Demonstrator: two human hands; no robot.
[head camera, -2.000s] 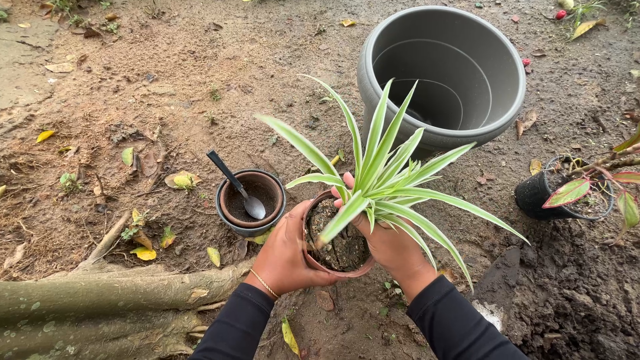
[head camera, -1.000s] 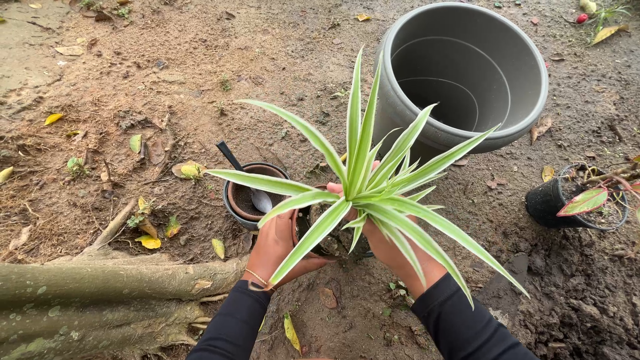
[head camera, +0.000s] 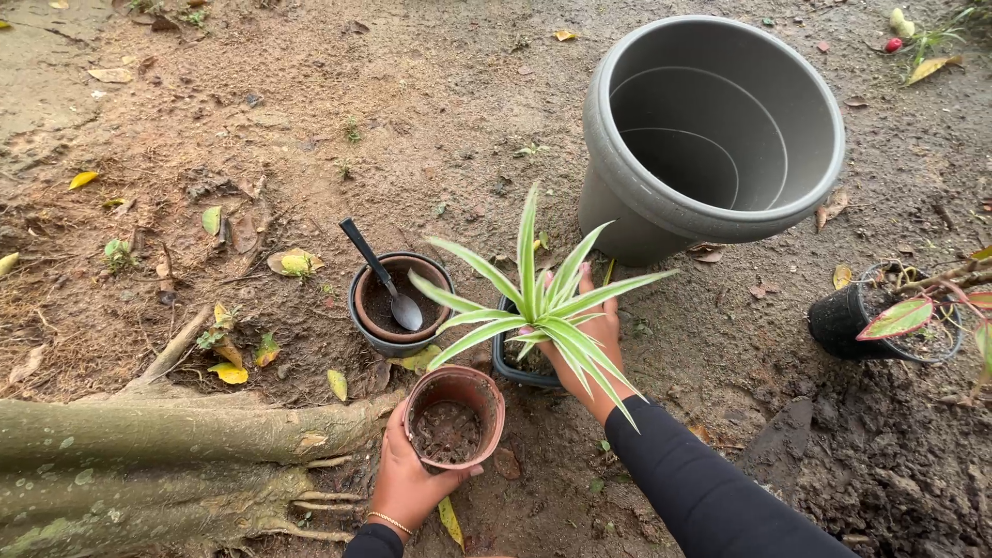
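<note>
My left hand (head camera: 418, 473) grips a small reddish-brown plastic pot (head camera: 454, 418) with some soil inside. My right hand (head camera: 593, 341) is at the base of a green-and-white spider plant (head camera: 546, 310), over a dark rectangular container (head camera: 508, 364); the leaves hide part of the hand and the root end. Left of the plant, a metal spoon with a black handle (head camera: 404, 310) rests in a terracotta-coloured pot (head camera: 364, 302), which sits inside a dark pot (head camera: 387, 347).
A large grey planter (head camera: 635, 209) stands upright behind the plant. To the right, a black pot (head camera: 837, 325) holds a red-edged leafy plant, with dark heaped soil (head camera: 891, 465) below it. A thick tree root (head camera: 155, 442) crosses the lower left.
The spider plant, in the reddish-brown pot two seconds ago, is out of it and over the dark container. My left hand has moved down with the pot, apart from my right hand.
</note>
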